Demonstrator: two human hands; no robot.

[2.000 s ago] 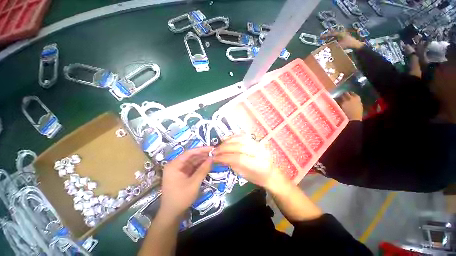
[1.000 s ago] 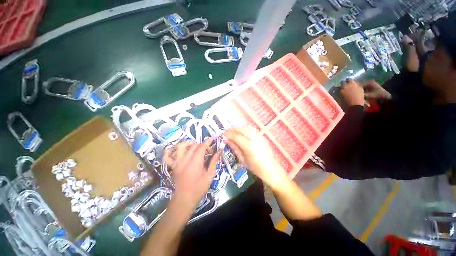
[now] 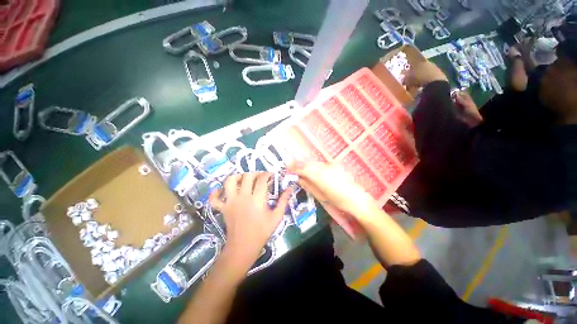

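My left hand (image 3: 248, 205) is over the heap of looped cables (image 3: 215, 161), fingers spread and bent down onto it. My right hand (image 3: 326, 183) is beside it at the near left edge of the red compartment tray (image 3: 354, 130), its fingertips closed at a small white piece (image 3: 289, 180) on a cable. Glare washes out part of the right hand. I cannot tell whether the left fingers grip a cable. The cardboard box (image 3: 130, 183) of small white pieces (image 3: 101, 243) is left of the heap. One looped cable with a blue band (image 3: 188, 266) lies near the box's front corner.
More looped cables lie on the green belt (image 3: 136, 57) beyond. A dense cable heap (image 3: 38, 272) is at the far left. A slanting pale post (image 3: 332, 50) rises behind the red tray. A neighbouring worker (image 3: 493, 152) at right reaches into a smaller box (image 3: 387, 69).
The belt's loops have shifted left. My left hand has opened and spread over the heap; my right hand has stayed near it. The neighbour's arm has moved to the small box.
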